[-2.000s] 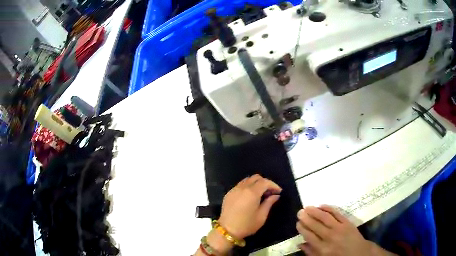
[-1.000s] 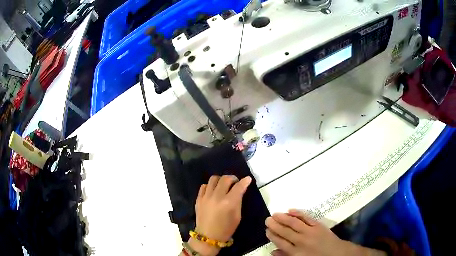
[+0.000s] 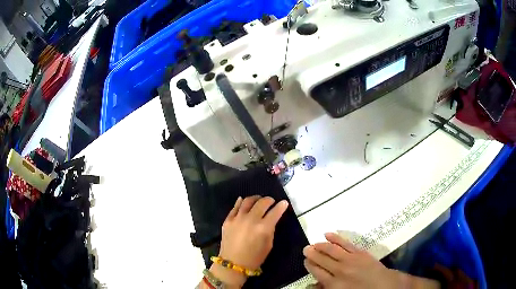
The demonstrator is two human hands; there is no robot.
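A black panel (image 3: 263,195) lies on the white table, with its far part under the needle area (image 3: 278,168) of the white sewing machine (image 3: 226,118). Dark camouflage cloth shows along its left side, with short black tabs (image 3: 196,239) sticking out from the left edge. My left hand (image 3: 252,228) lies palm down on the panel, fingers slightly apart, just in front of the needle. My right hand (image 3: 345,262) rests at the panel's near right edge, fingers together; its thumb and any grip on the cloth are hidden. The panel's near end is cut off by the frame.
A black heap of tabs (image 3: 51,237) lies at the left, beside a cream cylinder (image 3: 28,171). Dark snips (image 3: 452,131) lie right of the needle. A phone (image 3: 495,96) lies on red cloth. Blue bins (image 3: 127,93) stand behind; blue plastic (image 3: 475,248) also shows at right.
The view has swung, so the machine sits further left than two seconds ago. Since one second ago, the panel has slid slightly away under the machine head. Both hands remain on the cloth.
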